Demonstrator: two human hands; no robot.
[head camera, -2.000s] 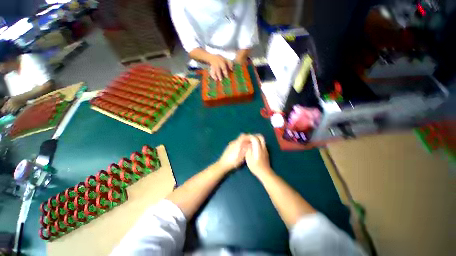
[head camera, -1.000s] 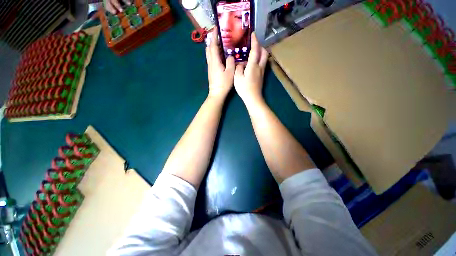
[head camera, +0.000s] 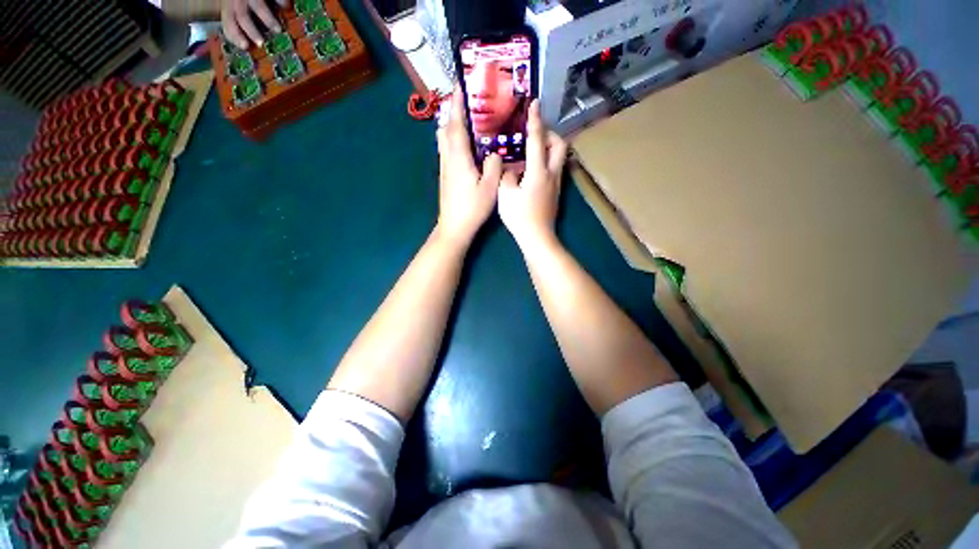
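A smartphone (head camera: 498, 97) stands upright near the top centre, its bright screen showing a face. My left hand (head camera: 466, 177) holds its left edge and my right hand (head camera: 530, 180) holds its right edge. Both thumbs are at the bottom of the screen. The fingers behind the phone are hidden. The phone is in front of a white-grey instrument box.
Circuit boards with red loops (head camera: 91, 429) stand on a cardboard sheet (head camera: 209, 450) at left. A fuller board sheet (head camera: 97, 172) is behind. Another person's hand touches an orange-red fixture (head camera: 295, 97). Cardboard (head camera: 784, 247) and an instrument box (head camera: 644, 54) are at right. A red cord (head camera: 424, 105) is beside the phone.
Two seconds ago my hands were together over the green tabletop. They have since moved to the phone and taken hold of it. Since one second ago, the view has shifted slightly.
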